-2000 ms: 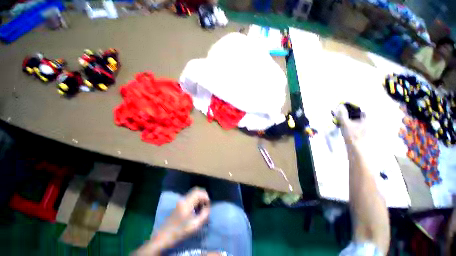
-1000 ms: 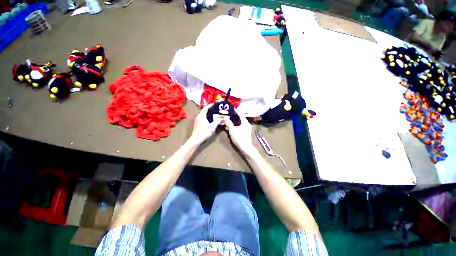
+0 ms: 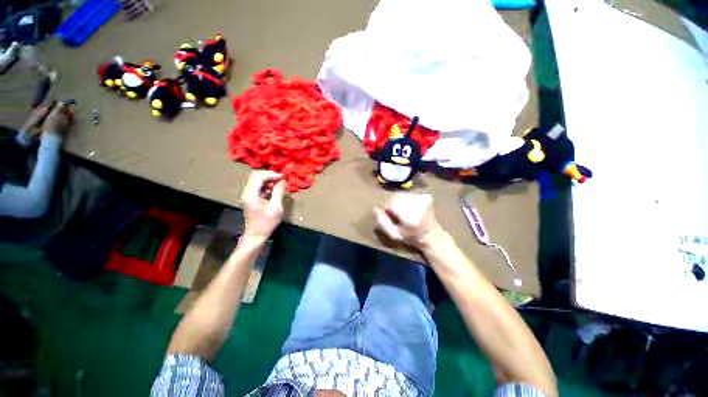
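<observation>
A plush penguin (image 3: 397, 164) with a black body, white belly and no red at its neck stands on the brown table in front of the white bag. My left hand (image 3: 262, 200) is at the lower edge of the pile of red scarves (image 3: 284, 128), fingers bent together; whether it grips a scarf cannot be told. My right hand (image 3: 407, 218) is just below the penguin, not touching it, with fingers curled and nothing visible in it.
Several penguins with red at the neck (image 3: 203, 80) lie at the left. A white bag (image 3: 442, 70) with red scarves at its mouth is behind the penguin. Black penguins (image 3: 516, 161) and a pink tool (image 3: 475, 221) lie right. Another person's hands (image 3: 53, 120) are far left.
The penguin has gone from both my hands to standing on the table. My left hand has moved left to the scarf pile, and my hands are apart. The view has shifted left.
</observation>
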